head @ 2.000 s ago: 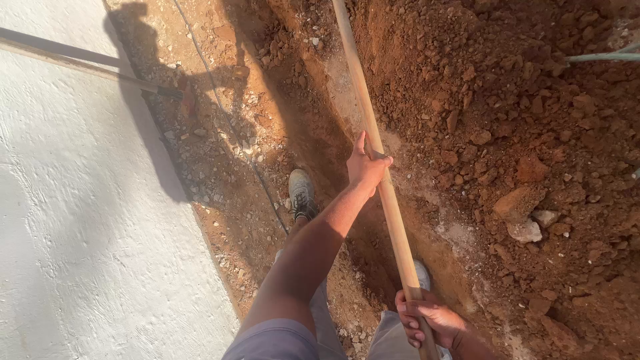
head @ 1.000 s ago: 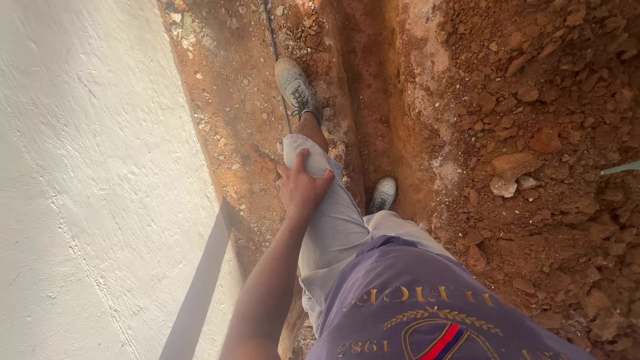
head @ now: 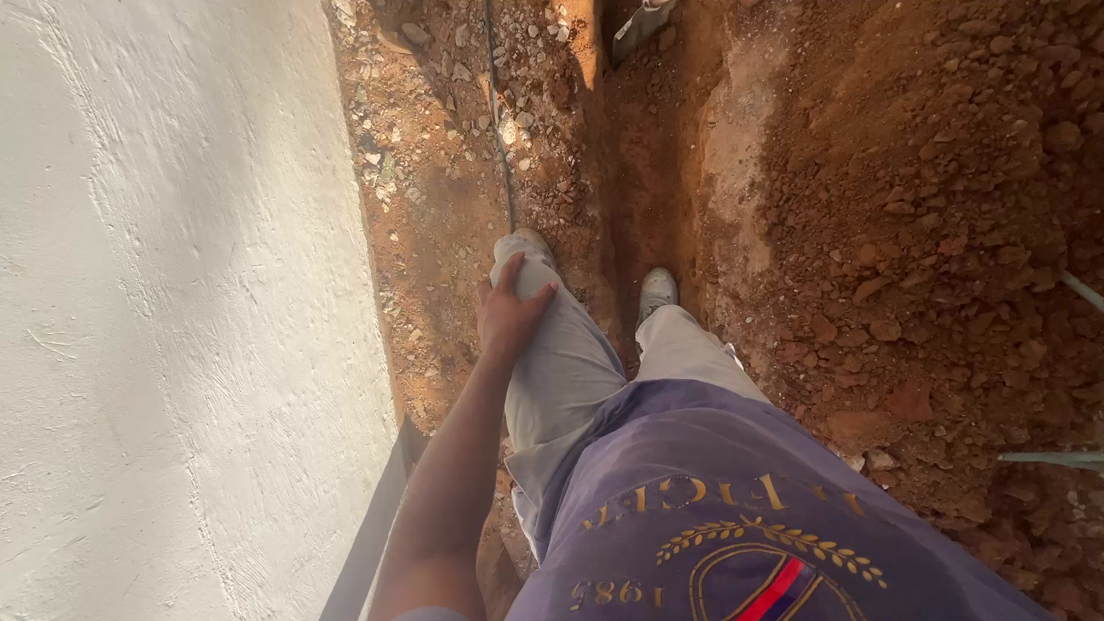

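Note:
My left hand (head: 511, 312) rests on the knee of my light trousers (head: 561, 371), thumb and fingers spread over the cloth, holding no object. My right hand is out of view. One shoe (head: 658, 291) stands down in a narrow trench (head: 642, 190) cut in reddish soil. The other shoe (head: 536, 244), partly covered by the knee, is on the gravelly strip beside the trench. A thin dark cable (head: 498, 129) runs along that strip to the shoe.
A white plastered wall (head: 190, 302) borders the strip at left. Loose red soil and clods (head: 914, 259) are heaped right of the trench. Greenish thin rods or pipes (head: 1048, 458) lie at the right edge. At the top, part of another person's leg or shoe (head: 642, 30) shows in the trench.
Two seconds ago both hands held a long wooden handle; it is no longer in view. My left hand has since been on the knee. The view has shifted considerably.

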